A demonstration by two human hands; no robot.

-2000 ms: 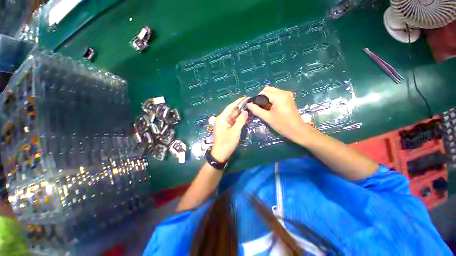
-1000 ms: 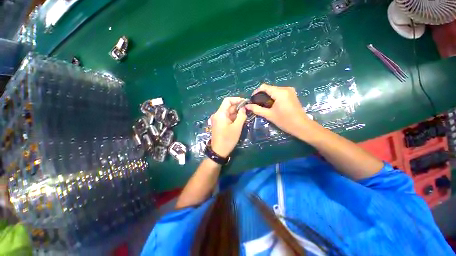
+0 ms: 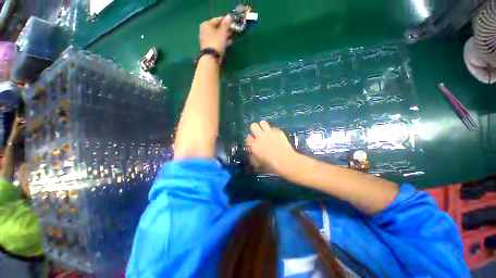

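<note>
My left hand [image 3: 216, 33] is stretched to the far side of the bench, its fingers on a square electronic module [image 3: 239, 19] with a white tab. My right hand [image 3: 266, 145] is low over the near left part of the clear blister tray [image 3: 326, 81], fingers curled down; what is under them is hidden. A round-disc subassembly [image 3: 359, 159], pale with an orange-gold part, lies in the tray's near row, right of my right hand.
Stacked blister trays [image 3: 119, 136] stand tall at left. Another module [image 3: 148, 58] lies beyond them. Tweezers [image 3: 458, 106] and a desk fan [image 3: 481, 51] are at right, above a red parts bin [image 3: 453, 203]. A person's green sleeve [image 3: 19, 222] shows at far left.
My hands have parted: the left reached far forward to a module, the right moved down and left over the tray. The dark part between my fingers no longer shows. The view has shifted.
</note>
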